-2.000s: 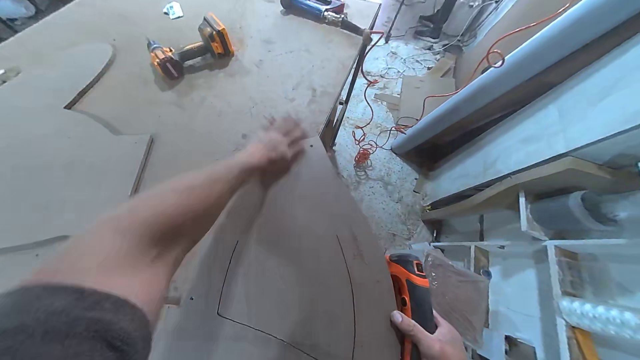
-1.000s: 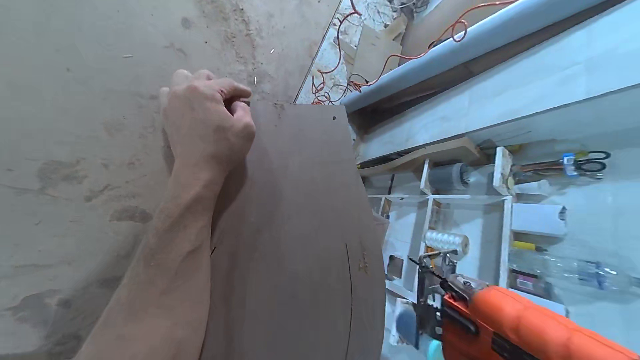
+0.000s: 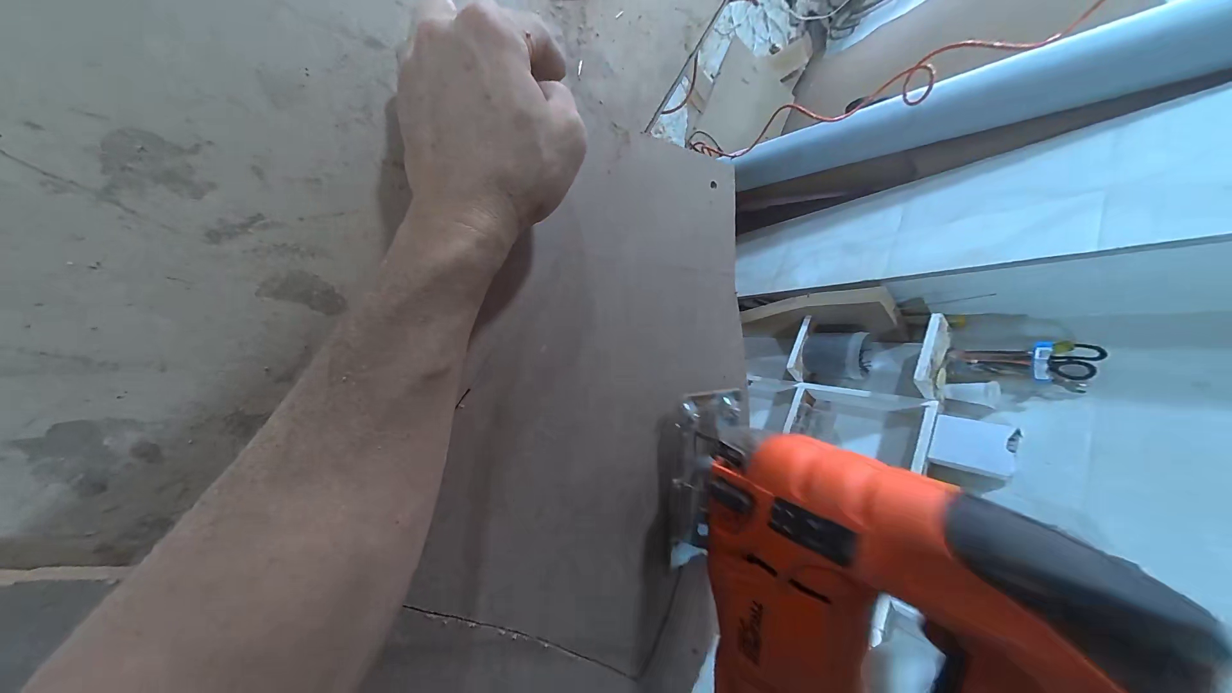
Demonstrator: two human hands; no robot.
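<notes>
My left hand (image 3: 491, 111) rests with curled fingers by the upper left of a thin brown wood panel (image 3: 606, 337); nothing shows in it, though its palm side is hidden. Its forearm crosses the panel's left side. An orange and black jigsaw (image 3: 847, 510) lies over the right edge, its metal shoe (image 3: 707, 472) at the panel's surface. Below the shoe a dark line runs down to meet another dark line (image 3: 520, 633) crossing the panel. A small hole (image 3: 713, 184) marks the top right corner. My right hand cannot be made out; the jigsaw is partly blurred.
The panel lies on a stained work surface (image 3: 192, 289). Beyond its right edge are a white divided organizer (image 3: 861, 393), black-handled scissors (image 3: 1073, 361) and a clear bottle-like holder. A long grey-blue roll (image 3: 962, 91) and an orange cord (image 3: 919, 82) are at the upper right.
The jigsaw, beside the panel one second ago, is now over its right edge. My left hand went from a blurred, spread pose to curled. The view has shifted closer; the drill has left it.
</notes>
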